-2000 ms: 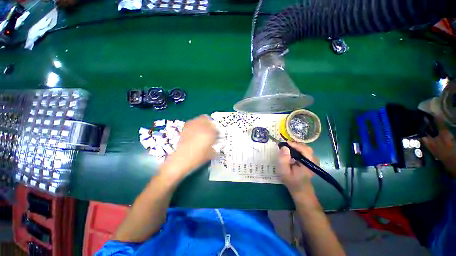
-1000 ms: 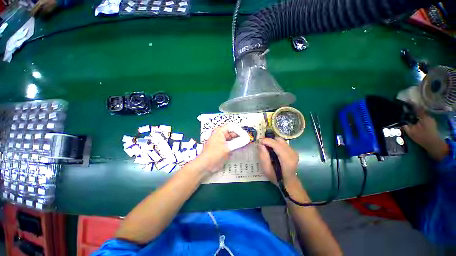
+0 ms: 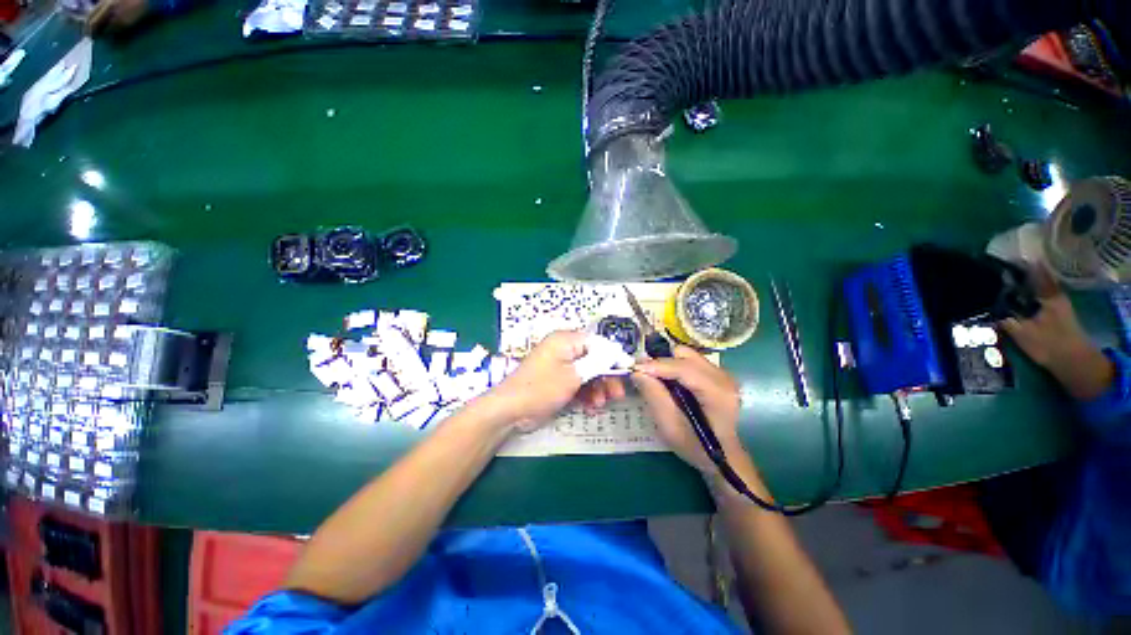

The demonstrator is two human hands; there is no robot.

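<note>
My right hand [image 3: 695,403] holds the black soldering iron [image 3: 690,409], its tip pointing up and away over the paper. My left hand [image 3: 552,382] is beside it, with white on the fingertips; finger covers and a white part cannot be told apart there. A small dark round unit [image 3: 618,333] lies on the cream work sheet [image 3: 527,434] just beyond my left fingertips. Whether the left fingers grip anything is hidden. A loose pile of white parts [image 3: 399,366] lies left of the sheet. The yellow-rimmed tip cleaner tin [image 3: 716,309] stands at the sheet's right.
The fume extractor cone [image 3: 641,217] hangs beyond the sheet. Tweezers [image 3: 789,341] and the blue soldering station [image 3: 891,325] are right. Several dark units [image 3: 344,253] lie upper left, a solder spool [image 3: 186,364] beside blister trays [image 3: 77,372]. A neighbour's hand [image 3: 1054,325] is near a fan [image 3: 1091,232].
My left hand went from the pile's edge to the unit. The iron's tip has swung from the unit to point up and away. The view has shifted, and a dark unit at the back moved left.
</note>
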